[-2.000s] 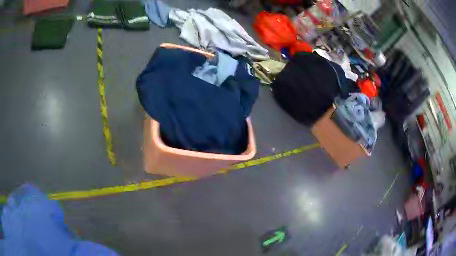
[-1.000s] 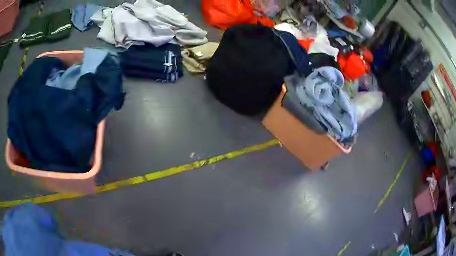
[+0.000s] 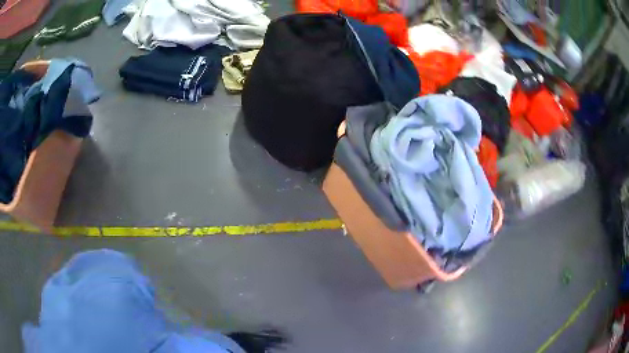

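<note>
Nearest in front, a salmon-pink basket (image 3: 372,238) holds a twisted heap of light blue-grey fabric (image 3: 448,186) with dark grey cloth (image 3: 376,179) along its left side. A large black fabric bundle (image 3: 303,89) stands behind it, navy fabric (image 3: 390,62) at its right edge. A second salmon-pink basket (image 3: 52,179) with navy fabric (image 3: 34,117) is cut off at the left edge. A blue work sleeve or garment (image 3: 103,303) fills the lower left. A blurred dark shape (image 3: 262,339) beside it cannot be made out. Neither of my hands can be recognised.
Yellow tape (image 3: 207,229) crosses the grey floor. Folded navy cloth (image 3: 169,72), a whitish cloth heap (image 3: 200,24) and beige cloth (image 3: 239,67) lie at the back. Red plastic bags (image 3: 545,110) and a clear-wrapped white bundle (image 3: 548,185) lie to the right.
The view has turned right and come closer to the basket of light blue-grey fabric. The navy-filled basket has slid to the left edge. The blue garment shows larger at lower left.
</note>
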